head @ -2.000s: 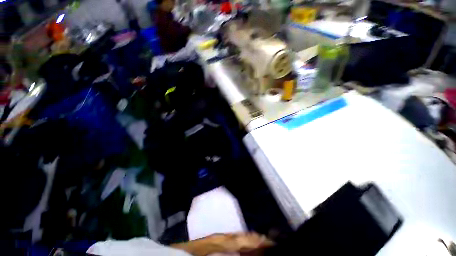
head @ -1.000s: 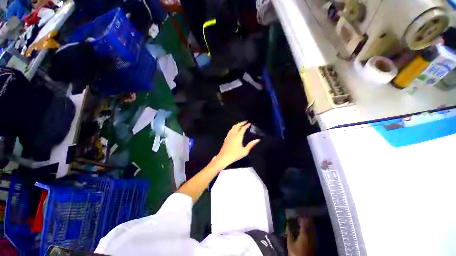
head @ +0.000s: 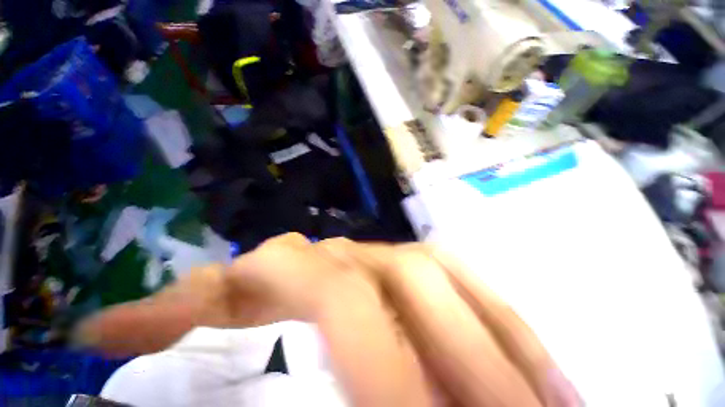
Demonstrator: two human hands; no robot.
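Note:
A large blurred hand, by its thumb and the white sleeve probably my left hand (head: 350, 310), is raised close to the camera. Its thumb points left and its fingers bend down to the lower right. No object shows in it. The fingertips are partly cut off by the bottom edge. My right hand is not in view. The white table (head: 588, 262) lies behind and right of the hand, with a blue strip (head: 525, 172) near its far edge. A white sleeve (head: 199, 370) shows at the bottom left.
A cream sewing machine (head: 485, 40) stands beyond the table, near a tape roll (head: 471, 115), a yellow-orange item (head: 502, 116) and a green bottle (head: 587, 79). Dark cloth (head: 278, 195) lies left of the table. A blue crate (head: 71, 119) and pale scraps (head: 168, 137) are farther left.
The probable left hand has come from over the dark cloth up close to the camera. The right hand has left the picture. The view has shifted, showing more of the table.

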